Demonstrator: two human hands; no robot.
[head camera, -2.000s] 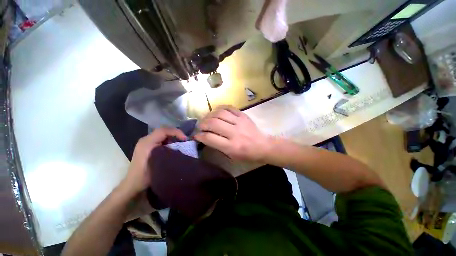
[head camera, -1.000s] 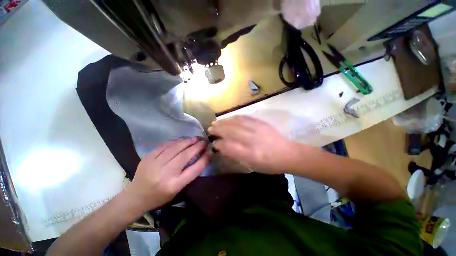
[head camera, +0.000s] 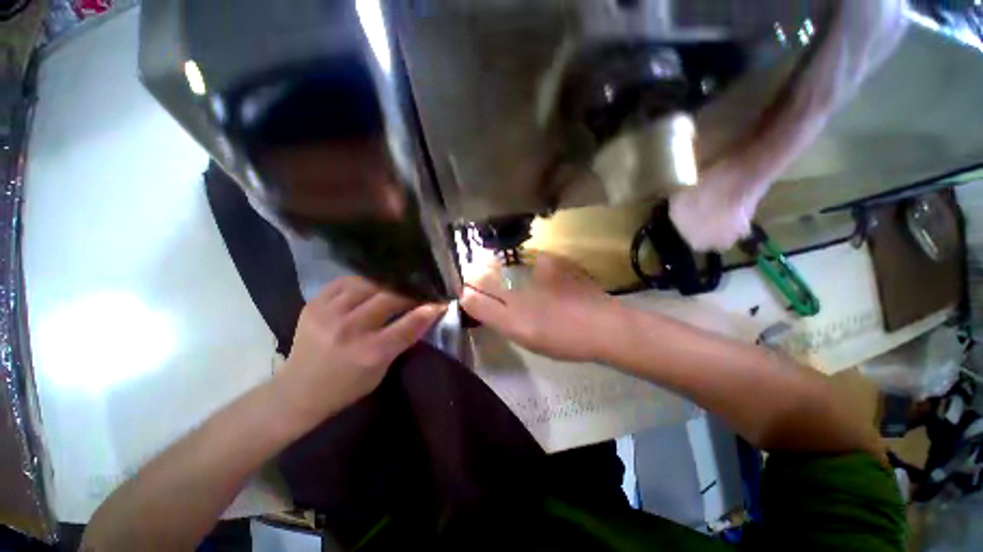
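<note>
The sewing machine head (head camera: 517, 119) fills the top middle, close to the camera. Its lit needle area shows below it, partly hidden. My left hand (head camera: 361, 329) grips the cloth edge just left of the needle area with fingertips together. My right hand (head camera: 539, 307) pinches the cloth close to it, right at the lit needle area. The dark fabric panel (head camera: 431, 431) hangs from my hands over the table's front edge; another dark part (head camera: 253, 259) lies on the left. A little pale lining (head camera: 313, 270) shows behind my left hand, mostly hidden.
Black-handled scissors (head camera: 692, 264), green snips (head camera: 789, 283) and a small bent metal piece (head camera: 785, 332) lie right of the needle. A brown scrap with a clear round item (head camera: 916, 264) is at far right. A pink-white cloth (head camera: 717, 216) hangs from the machine. The white table (head camera: 129, 270) extends left.
The view has moved closer to the machine head. Both hands and the cloth edge are now at the needle area, and the lining is mostly hidden. More dark cloth shows below my hands.
</note>
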